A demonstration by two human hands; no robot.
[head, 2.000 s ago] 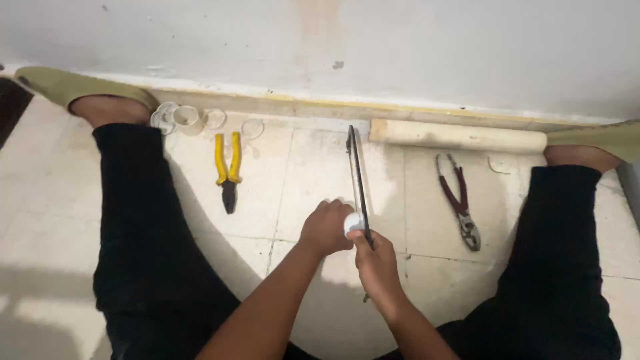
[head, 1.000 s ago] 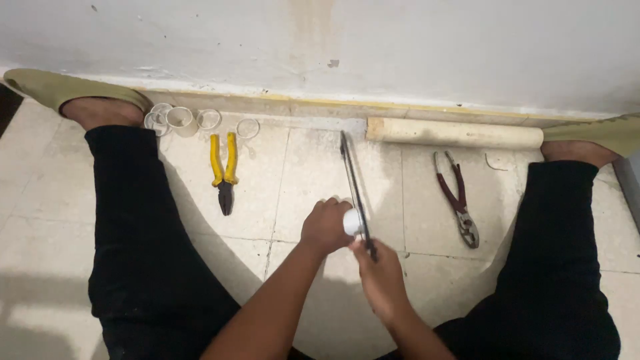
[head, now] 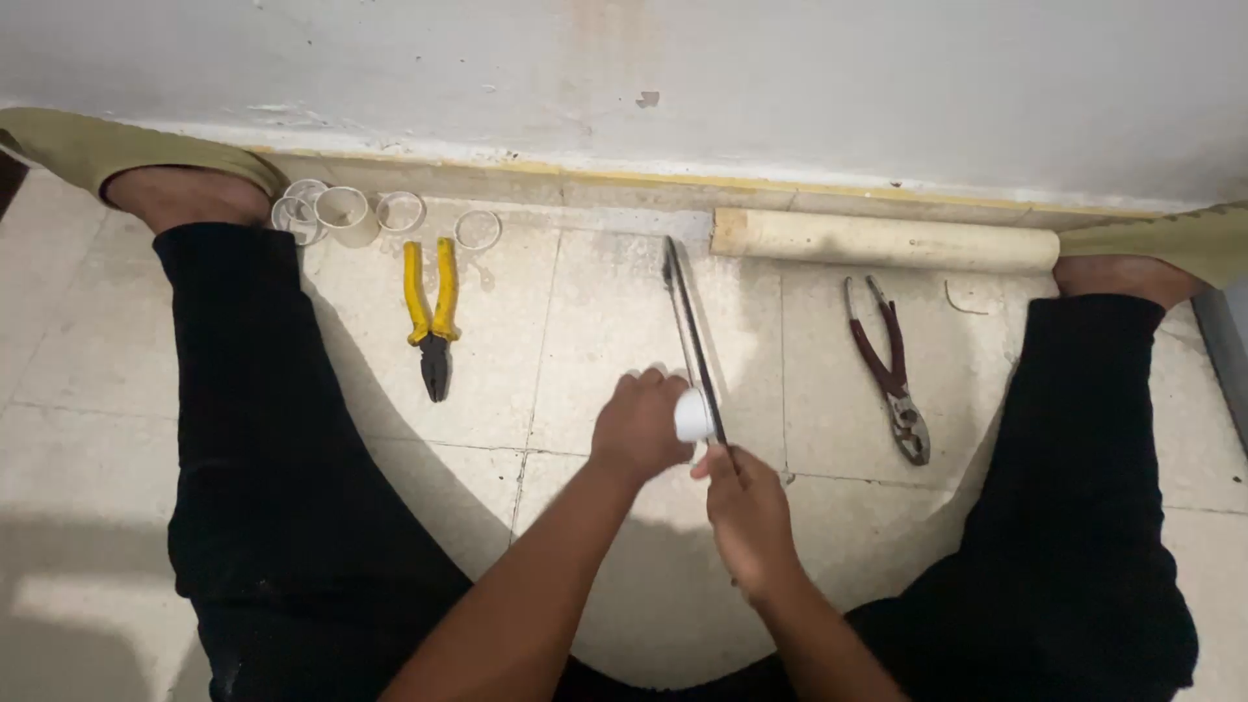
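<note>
My left hand (head: 641,424) is closed around a short white plastic pipe piece (head: 693,415), whose right end shows beside the fingers. My right hand (head: 749,512) grips the near end of a hacksaw (head: 693,336), which points away toward the wall. The saw lies against the right end of the white piece, close to both hands. Its handle is mostly hidden in my right hand. To the left, combination pliers with yellow handles (head: 431,312) lie on the tiled floor. On the right lie slip-joint pliers with dark red handles (head: 889,366).
A long cream plastic pipe (head: 882,240) lies along the wall base. Several cut plastic rings (head: 478,230) and a short pipe section (head: 347,216) sit near the left foot. A thin curved strip (head: 963,300) is by the long pipe. My outstretched legs flank the work.
The saw has shifted along its length beside the white piece, and my right hand has moved with it. My left hand stays on the white piece.
</note>
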